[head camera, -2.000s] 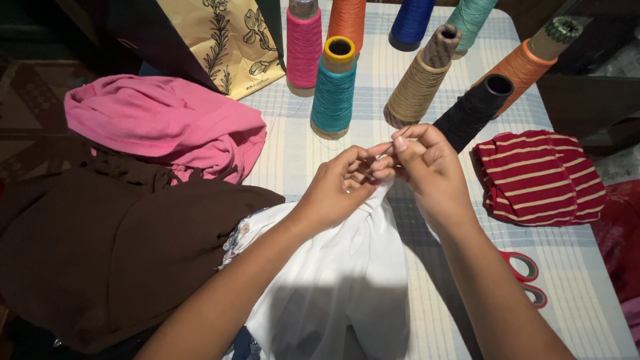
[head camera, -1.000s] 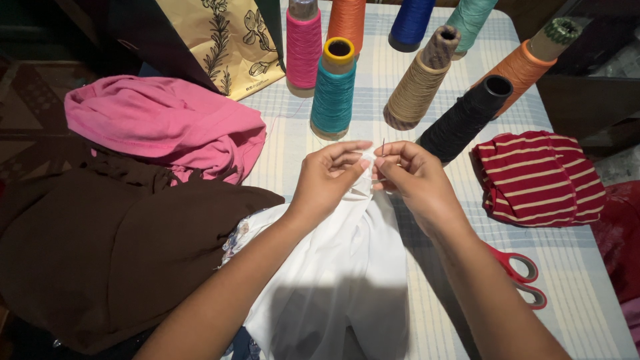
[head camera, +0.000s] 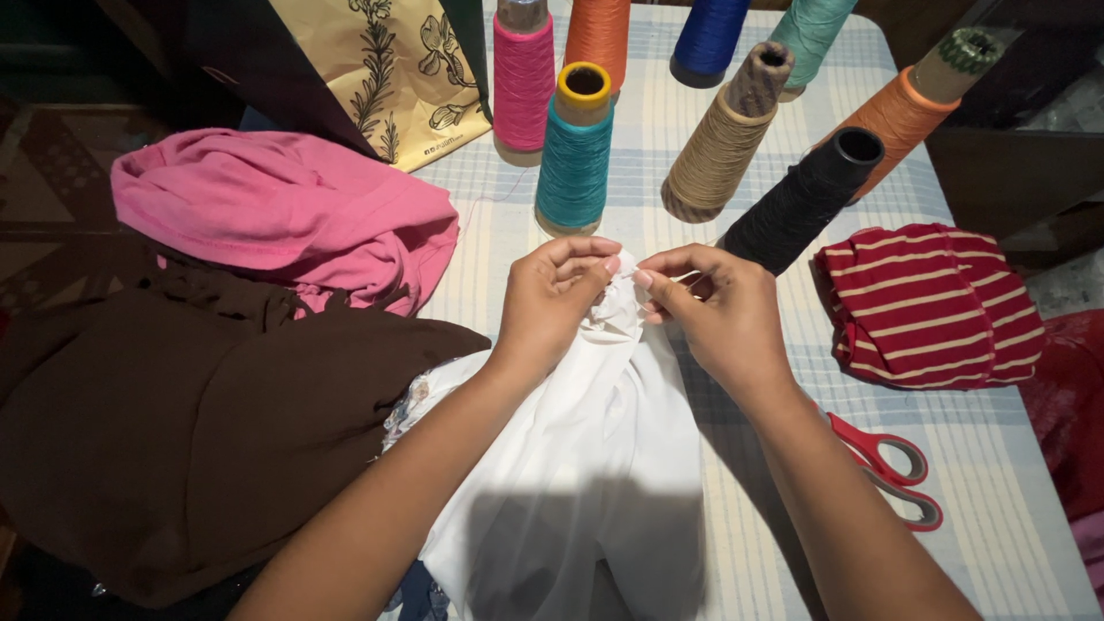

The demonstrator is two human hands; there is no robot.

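White fabric (head camera: 595, 405) runs from the near edge up to my two hands at the middle of the table. My left hand (head camera: 556, 297) pinches the gathered upper end of it between thumb and fingers. Close by on the right, my right hand (head camera: 711, 297) has thumb and index finger together at the fabric's edge; a thin light strand shows by its fingers, and whether it also holds a needle cannot be told. A teal thread cone (head camera: 574, 164) stands just beyond the hands, and a black thread cone (head camera: 802, 203) leans behind the right one.
Pink cloth (head camera: 285, 207) and dark brown cloth (head camera: 172, 414) lie at the left, below a paper bag (head camera: 379, 78). More thread cones, including a tan one (head camera: 724, 147), stand across the back. Folded red striped cloth (head camera: 931, 306) and red-handled scissors (head camera: 888, 466) are at the right.
Two seconds ago my fingertips met above the fabric; now they are lower, at its upper end. Since one second ago, more of the gathered white end shows between my hands.
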